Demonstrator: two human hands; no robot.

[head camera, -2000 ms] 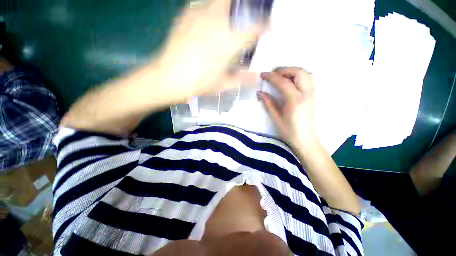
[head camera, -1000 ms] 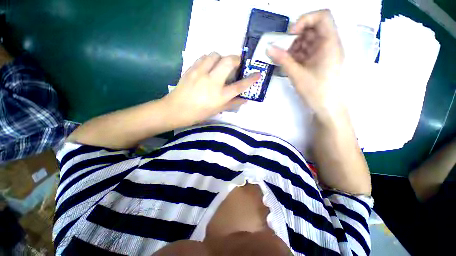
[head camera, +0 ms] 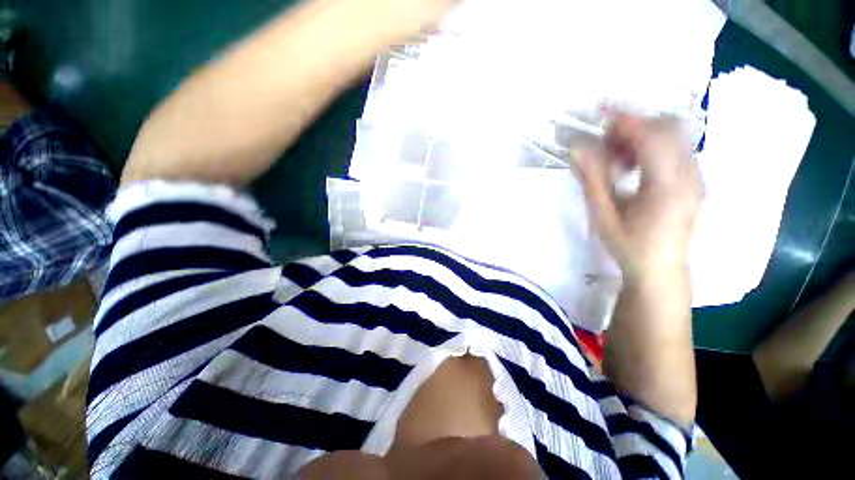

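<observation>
My left forearm reaches up to the top edge, and my left hand is out of the picture. My right hand (head camera: 647,178) is blurred over the right part of the white sheets, with its fingers curled. Whether it holds anything cannot be told. Clear-grey compartment sheets (head camera: 438,159) with pale borders lie partly under the overexposed white sheets (head camera: 525,56). No phone body shows.
A separate white stack (head camera: 750,187) with uneven edges lies at the right on the dark-green tabletop (head camera: 309,220). A person's plaid sleeve (head camera: 52,202) is at the left, above cardboard boxes (head camera: 47,323). Another person's arm (head camera: 811,333) is at the lower right.
The phone body and my left hand have gone from view. My left arm has swung up to the top edge. My right hand has moved right and down. The compartment sheets are uncovered.
</observation>
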